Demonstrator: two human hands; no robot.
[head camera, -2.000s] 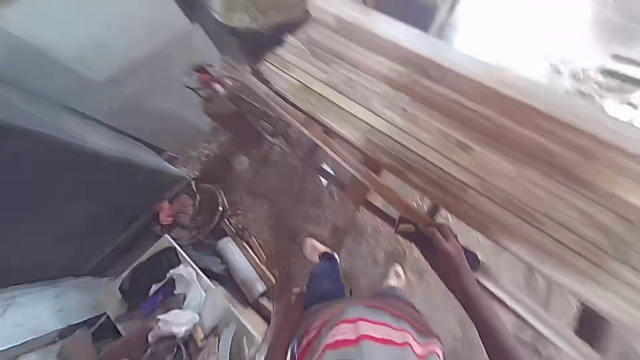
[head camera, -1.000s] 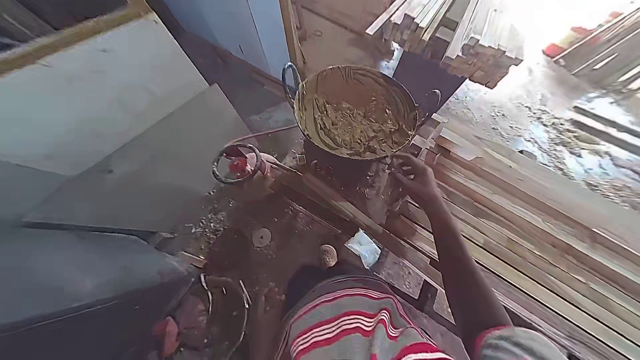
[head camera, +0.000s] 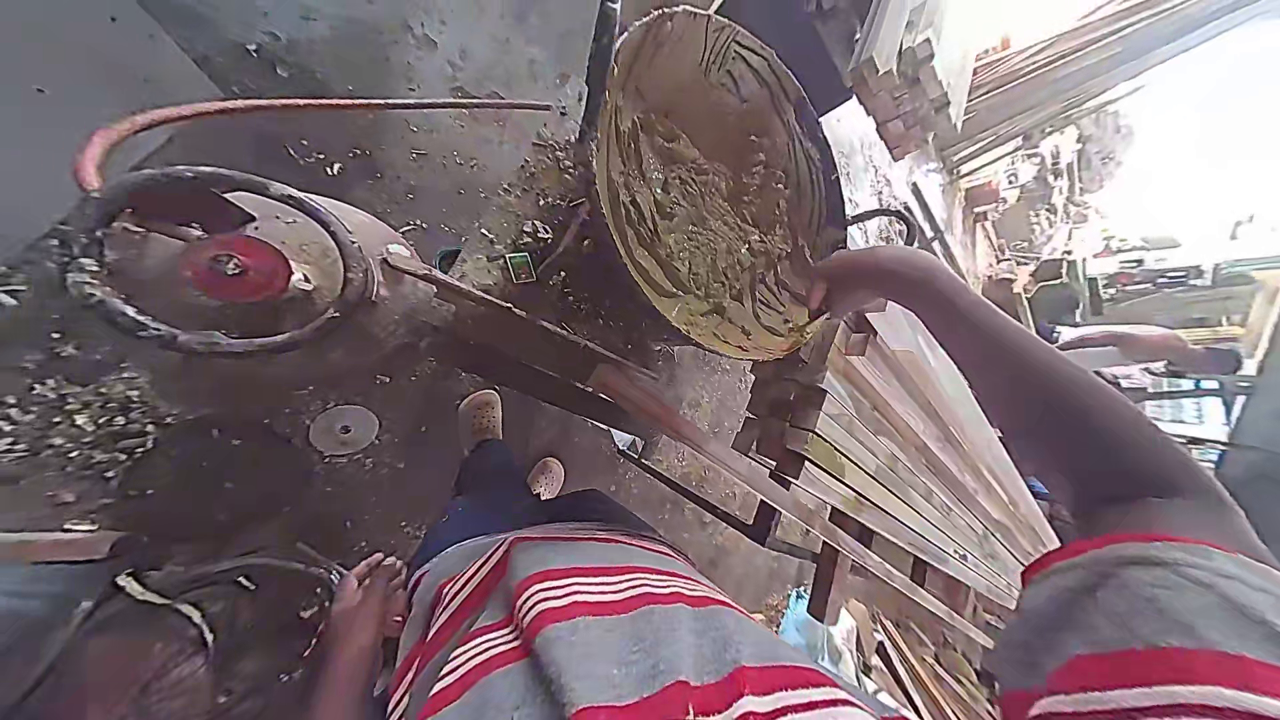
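A large round metal pan (head camera: pixel 720 180) stands at the top centre, holding a lumpy brown-yellow mass, its handle (head camera: pixel 885 222) at the right. My right hand (head camera: pixel 868 280) reaches to the pan's lower right rim, fingers at or just inside the edge; whether they grip it cannot be made out. Low at the left, my left hand (head camera: pixel 368 600) hangs beside my hip with bent fingers and no visible object. To the left stands a gas cylinder (head camera: pixel 235 268) with a round collar and a red centre; an orange hose (head camera: pixel 300 104) curves above it.
A long wooden beam (head camera: pixel 690 430) runs diagonally past my feet. Stacked planks (head camera: pixel 920 430) lie at the right, more timber (head camera: pixel 905 90) beyond the pan. A metal disc (head camera: pixel 344 430) and wood chips (head camera: pixel 80 420) are on the ground. A person's arm (head camera: pixel 1140 345) shows at far right.
The view has swung from the planks toward the pan and cylinder. Two seconds ago my right hand was at the edge of the planks; one second ago it was at the pan's rim, as now.
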